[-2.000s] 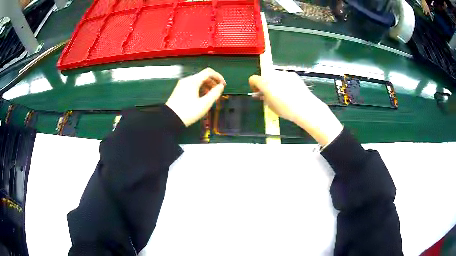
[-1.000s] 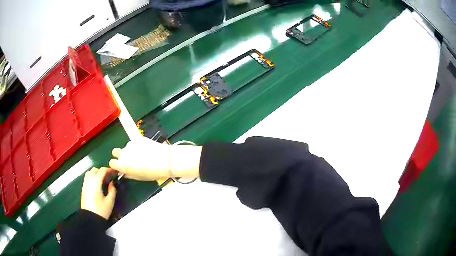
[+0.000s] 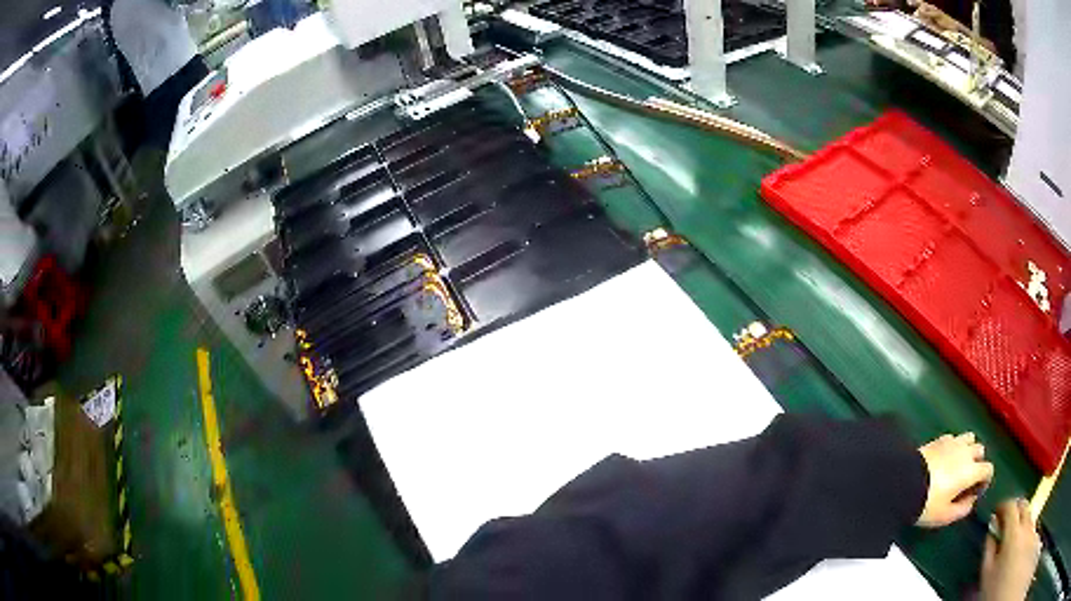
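Note:
My left hand [image 3: 954,479] is at the lower right over the green surface, its fingers curled; I cannot tell if it holds anything. My right hand [image 3: 1012,554] is just beside it, partly cut off by the lower right area; its fingertips show but no tool can be made out. A phone middle frame [image 3: 769,344] with an orange and gold end lies on the green surface, and several more lie in a row behind it. Whatever frame lies under my hands is hidden or too dark to tell.
A red parts tray [image 3: 916,223] with small white parts lies at the right. A black slotted tray [image 3: 505,200] holding some frames is left of the row, beside a white machine [image 3: 270,88]. A white work sheet [image 3: 564,411] is nearest me. A yellow line [image 3: 220,470] marks the floor.
The view has swung left, so the black slotted tray and machine now show and my hands sit at the lower right. My hands remain close together.

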